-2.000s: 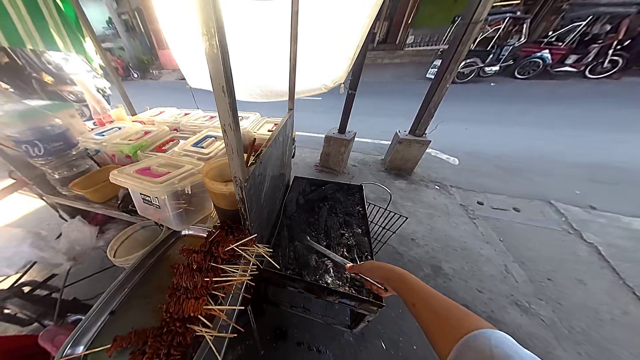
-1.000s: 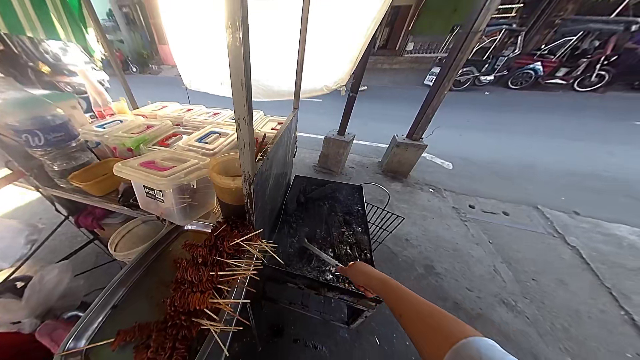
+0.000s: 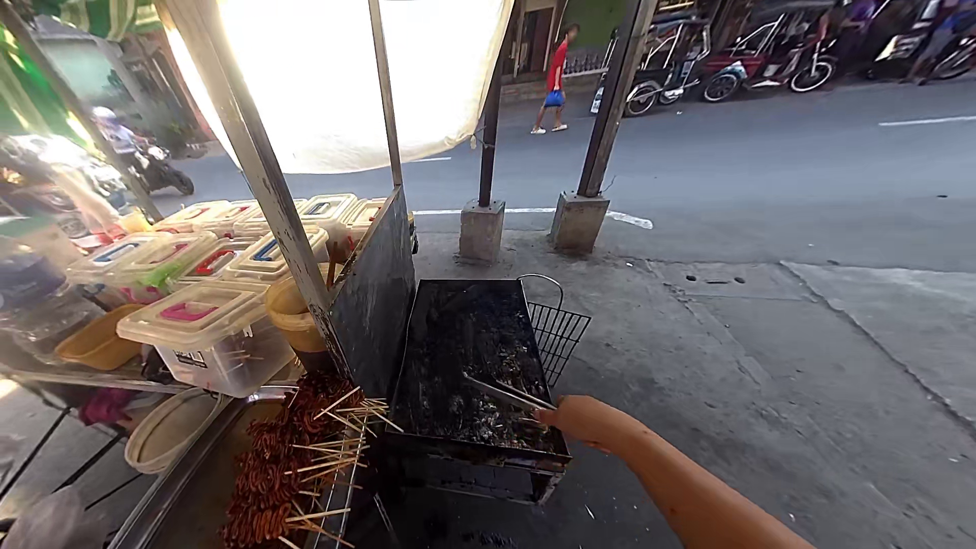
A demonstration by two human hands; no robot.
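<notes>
My right hand (image 3: 583,419) is closed on metal tongs (image 3: 507,393), whose tip reaches over the charcoal (image 3: 496,374) in a black metal grill (image 3: 438,305). The hand is above the grill's near right corner. Pale and grey ash shows among the dark coals. Left of the grill, skewered, reddish-brown coiled meat (image 3: 263,465) lies heaped on a metal tray (image 3: 183,473), its wooden sticks pointing right. My left hand is not in view.
A metal panel (image 3: 377,290) stands between the grill and several lidded plastic boxes (image 3: 202,313). A wire basket (image 3: 560,335) is at the grill's right side. Posts stand on concrete blocks (image 3: 482,232) beyond it. A person in red (image 3: 558,69) walks across the road.
My right hand stays on the tongs over the coals; the tongs' angle has shifted slightly. A person in red and a motorcycle have come into view on the road.
</notes>
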